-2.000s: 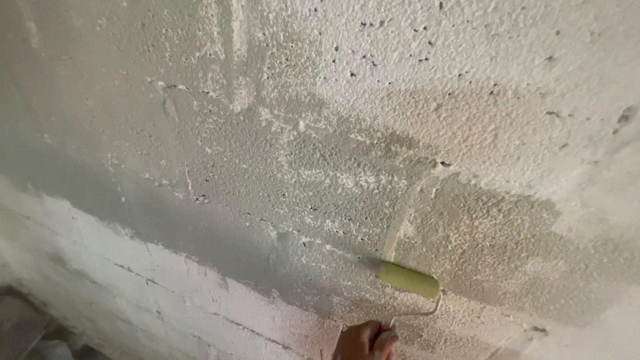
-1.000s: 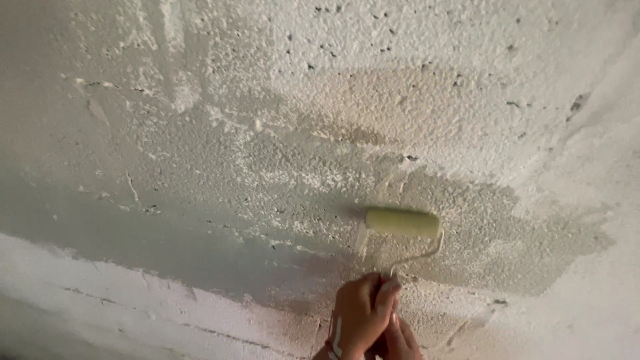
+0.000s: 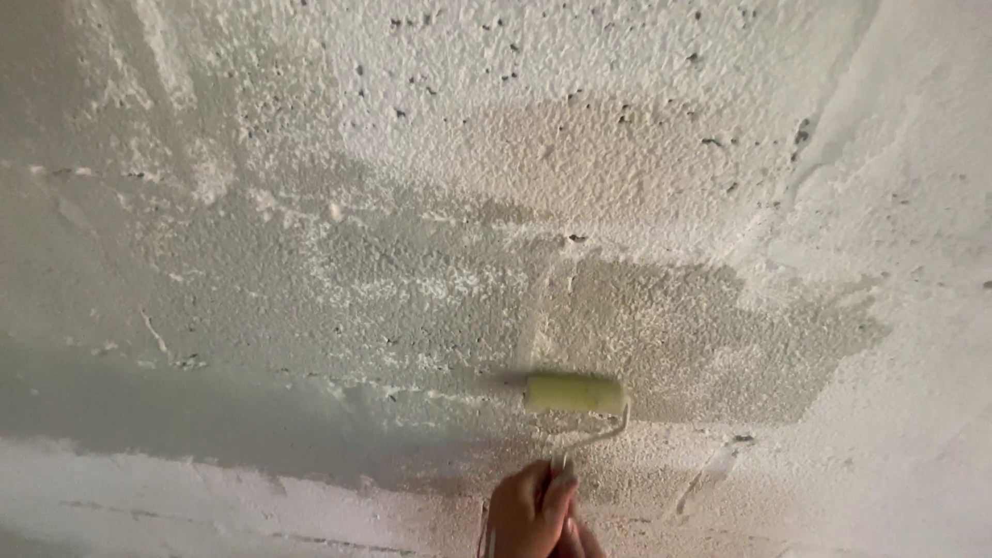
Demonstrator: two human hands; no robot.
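A small paint roller with a yellow-green sleeve (image 3: 575,392) lies level against the rough wall surface, slightly blurred. Its bent wire frame (image 3: 626,418) runs from the sleeve's right end down to the handle. My left hand (image 3: 527,508) grips the handle just below the wire, thumb on the right. Behind and below it, my right hand (image 3: 580,540) is closed round the lower handle, mostly hidden and cut off by the bottom edge.
The textured masonry wall (image 3: 434,310) fills the view, with grey-green damp-looking patches, pale areas, small dark pits and cracks. A smoother grey band (image 3: 194,422) crosses the lower left above a whitish strip (image 3: 194,492). A diagonal ridge or joint (image 3: 833,101) runs at upper right.
The roller rose on the wall between the first and second frames and is lower again now. My right hand, out of view two seconds ago, shows beneath my left. The view has shifted somewhat.
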